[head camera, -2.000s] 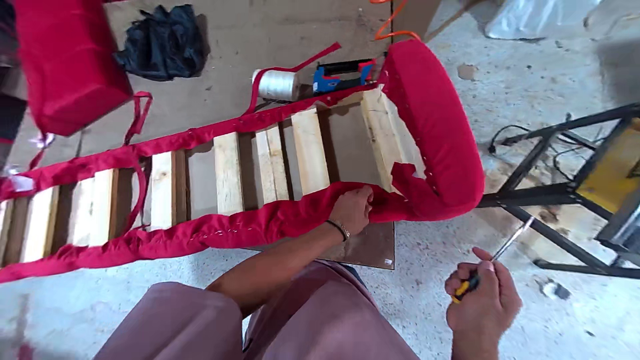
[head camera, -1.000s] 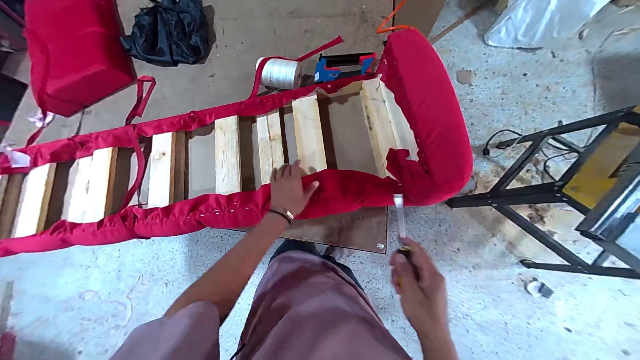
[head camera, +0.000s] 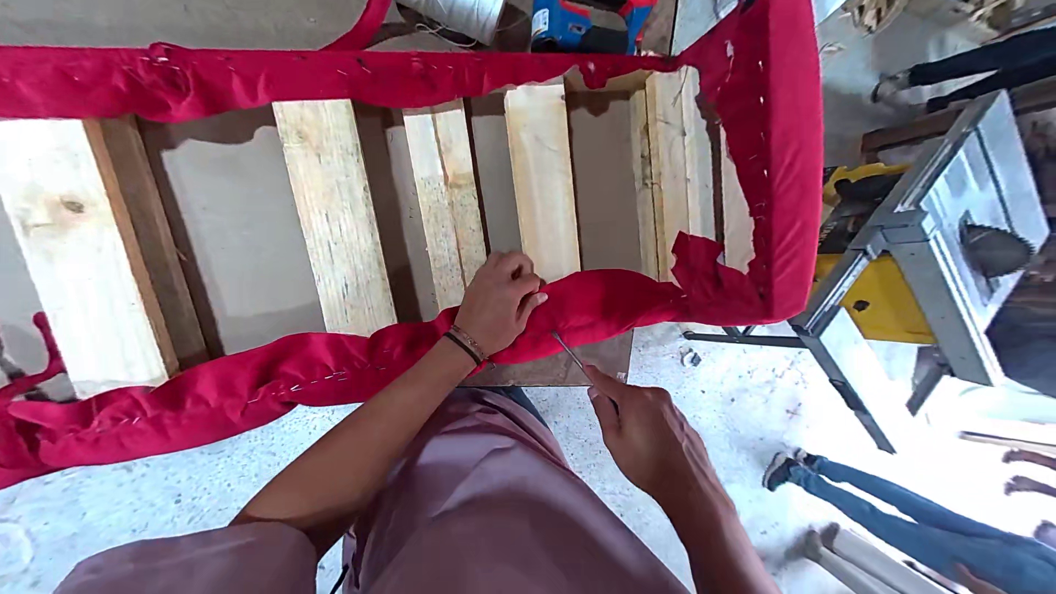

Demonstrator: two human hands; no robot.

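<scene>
A long wooden frame with pale slats lies on a board, its edges wrapped in stapled red fabric. My left hand rests on the near red edge, its fingers curled on the cloth; whether they pinch it is hard to see. My right hand holds a thin metal-shafted hand tool, its handle mostly hidden in the fist. The tool's tip touches the near edge, just right of my left hand. Rows of staples show along the fabric to the left.
Beyond the far edge lie a blue and red staple gun and a spool of white cord. A table saw with an exposed blade stands at the right. Other people's legs are visible at right.
My right hand has moved left along the near edge, away from the corner, and the tool tip is now close to my left hand. The view has shifted closer and to the right.
</scene>
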